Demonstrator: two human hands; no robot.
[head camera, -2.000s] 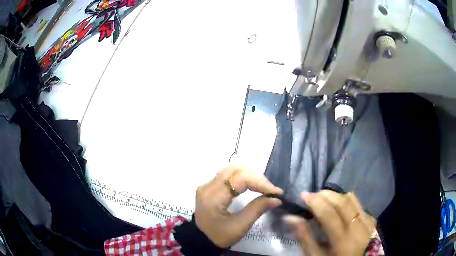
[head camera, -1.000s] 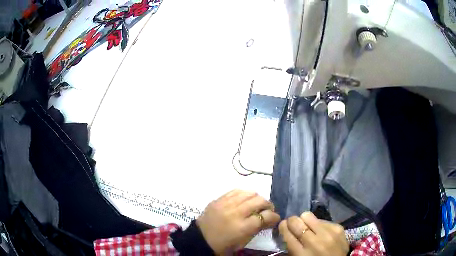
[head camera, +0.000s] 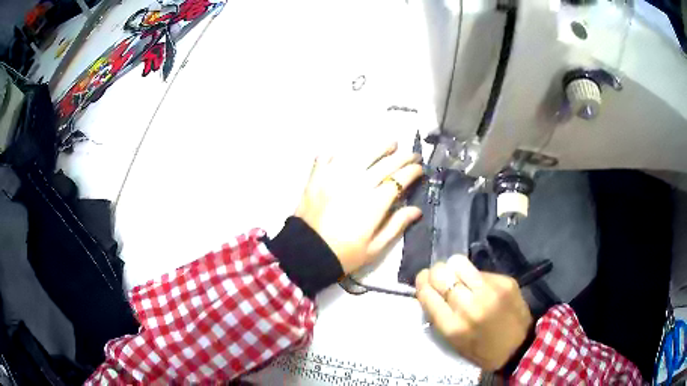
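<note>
A dark grey garment piece (head camera: 453, 219) lies under the presser foot (head camera: 435, 185) and runs down towards me. My left hand (head camera: 361, 200) lies flat with its fingers spread, left of the presser foot. Its fingertips touch the garment's left edge and it grips nothing that I can see. My right hand (head camera: 474, 309) is closed on the lower end of the piece, and the pinched cloth is mostly hidden under the fingers. The off-white sewing machine head (head camera: 557, 83) stands at upper right. My left hand covers most of the needle plate.
A black garment pile (head camera: 68, 249) lies at the left table edge. Embroidered floral trim (head camera: 98, 75) lies at upper left. More grey and black cloth (head camera: 625, 241) lies right of the needle. Blue scissors (head camera: 673, 350) show at the right rim. Printed ruler marks (head camera: 339, 371) run along the front edge.
My left hand has moved up from the front of the cloth to beside the presser foot and spread out. My right hand has moved slightly up, still on the cloth. The grey cloth's left edge has shifted.
</note>
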